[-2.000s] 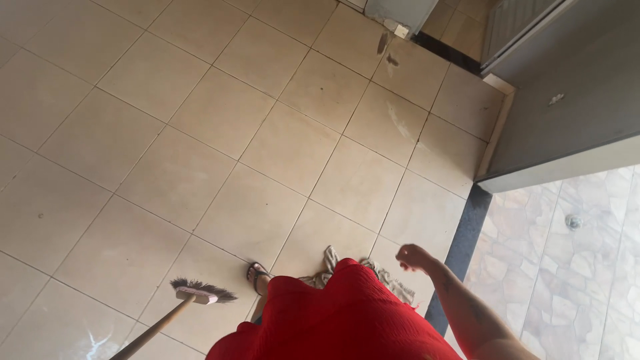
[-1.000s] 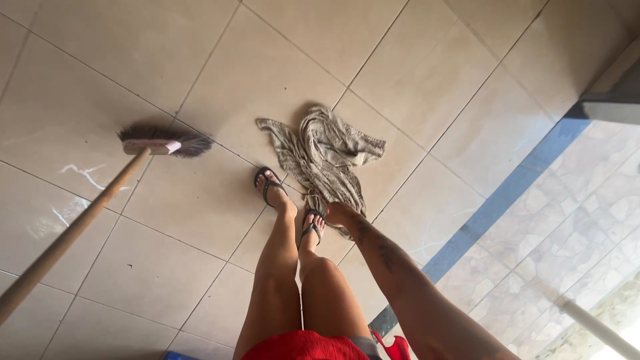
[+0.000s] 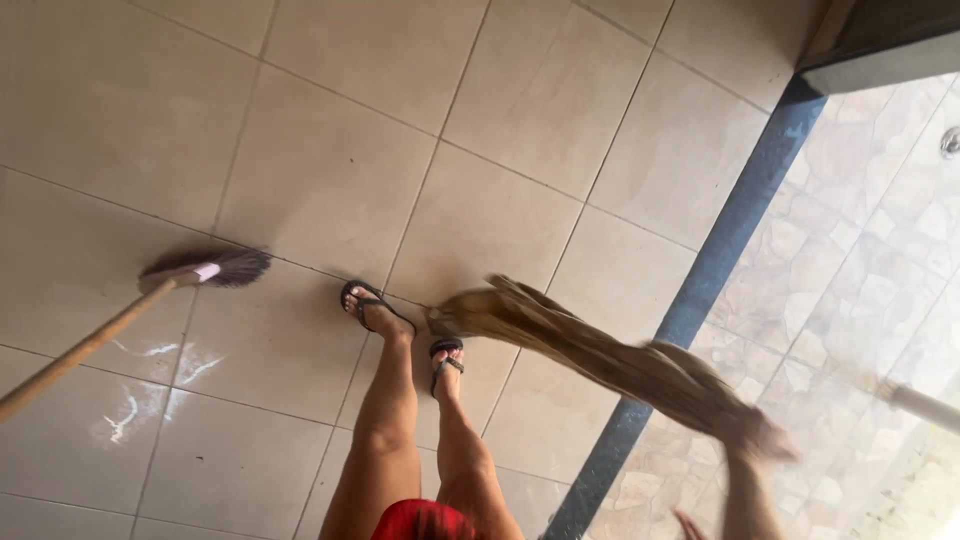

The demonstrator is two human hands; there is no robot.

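My right hand (image 3: 761, 439), blurred by motion at the lower right, is closed on one end of a brown-grey cloth (image 3: 600, 356). The cloth stretches out to the left in the air, its far end near my sandalled feet. A broom (image 3: 94, 341) with dark bristles and a wooden handle stands at the left with its head on the floor tiles; the handle runs out of view at the left edge. My left hand is not in view.
Beige floor tiles (image 3: 330, 187) bear white marks (image 3: 161, 390) below the broom head. A dark threshold strip (image 3: 727, 240) borders a stone-patterned floor (image 3: 825, 285) at the right. A wall end (image 3: 877, 71) juts in at the upper right. A pale pole (image 3: 926, 405) shows at the right edge.
The cloth, which lay on the tiles by my feet a second ago, is lifted in my right hand and stretched to the right. The broom still has its head on the tiles.
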